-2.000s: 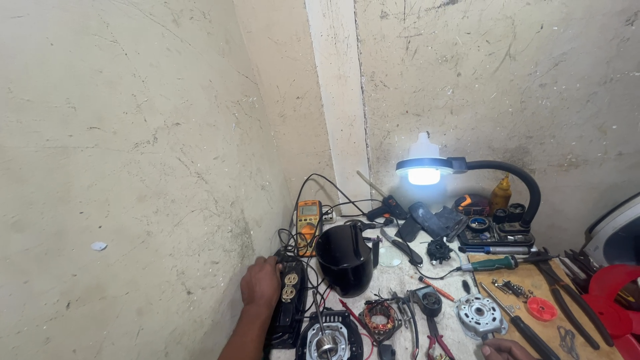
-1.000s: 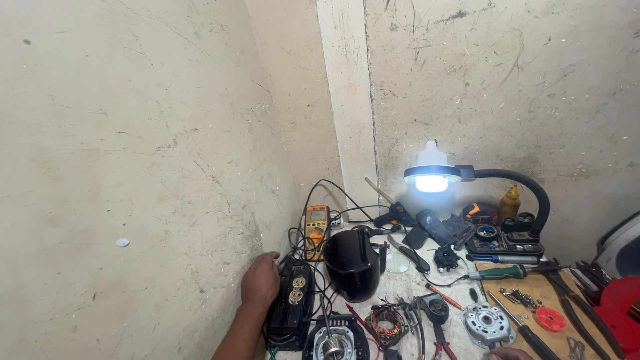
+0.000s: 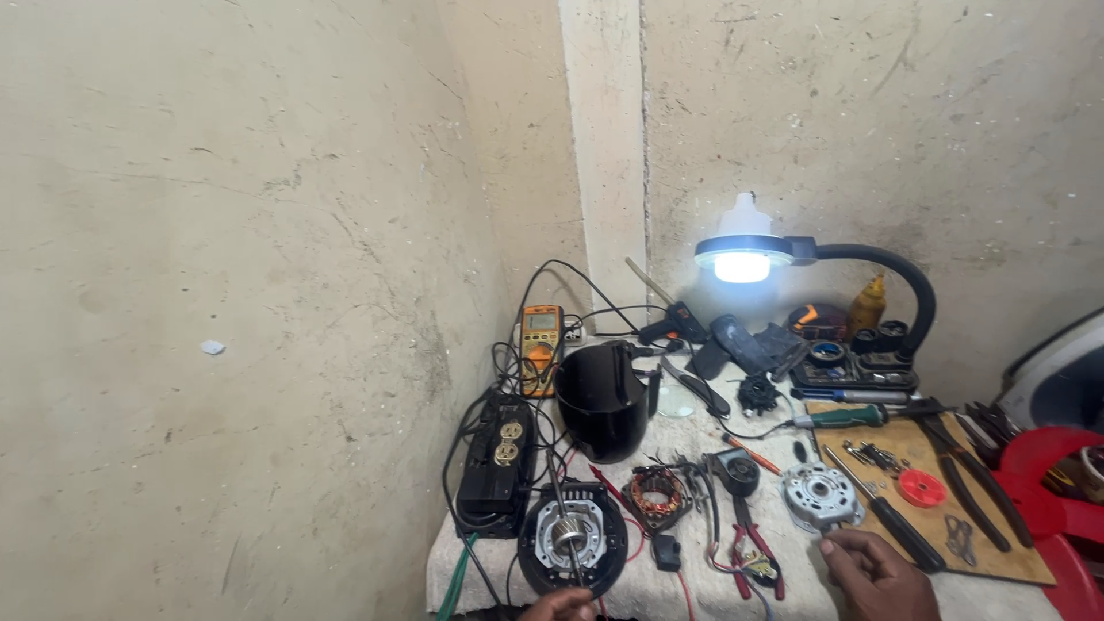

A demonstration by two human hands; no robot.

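My left hand (image 3: 561,605) is at the bottom edge, its fingertips at the lower end of the shaft of a motor rotor (image 3: 569,533), which sits in a round black motor housing (image 3: 611,561). Whether the fingers grip the shaft is unclear. At the lower right, the thumb and fingers of my right hand (image 3: 871,569) are at the lower rim of a silver metal motor end cover (image 3: 821,493); a grip on it cannot be made out. Between them lie a stator with copper windings (image 3: 657,497) and red-handled pliers (image 3: 743,535).
A black power box with outlets (image 3: 496,470) stands left, by an orange multimeter (image 3: 542,345) and a black plastic housing (image 3: 604,401). A lit lamp (image 3: 743,259) hangs over the back. Right, a wooden board (image 3: 1009,552) bears a screwdriver (image 3: 906,535), screws and large pliers (image 3: 966,474).
My left hand has left the side of the black power box and is now at the rotor shaft. More of my right hand shows at the end cover.
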